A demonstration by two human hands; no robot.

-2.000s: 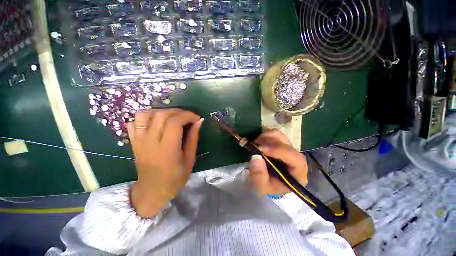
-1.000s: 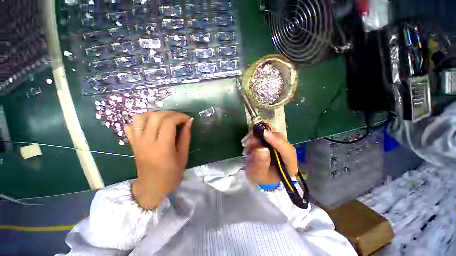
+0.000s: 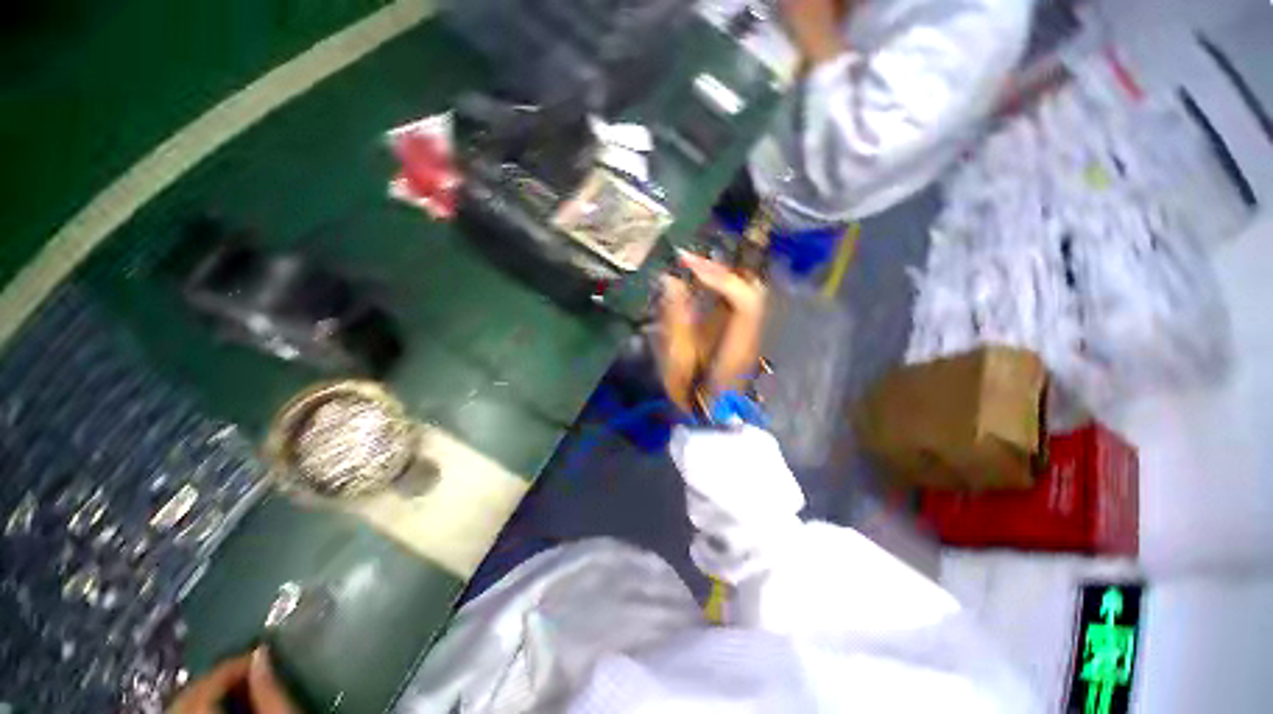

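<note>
The view is blurred. My right hand (image 3: 715,332), with a blue band at its wrist, is raised at the bench edge beside a black unit (image 3: 538,237). Its fingers are curled; a dark thin shape is close to them, and I cannot tell whether it holds the iron. My left hand (image 3: 240,686) is cut off by the bottom edge, with two fingertips showing just below a small shiny module (image 3: 284,603) on the green mat. The tub of metal shavings (image 3: 346,444) stands on a pale tape strip (image 3: 468,509).
The blister tray (image 3: 84,488) lies at the left. A black fan frame (image 3: 286,300) stands beyond the tub, and a red and white bag (image 3: 425,165) near the black unit. Another person's sleeve (image 3: 894,119) is at the top. A cardboard box (image 3: 963,419) and red box (image 3: 1096,488) are at right.
The view has swung to the right. My right hand has moved from beside the tub out to the black unit. My left hand is now mostly out of the picture.
</note>
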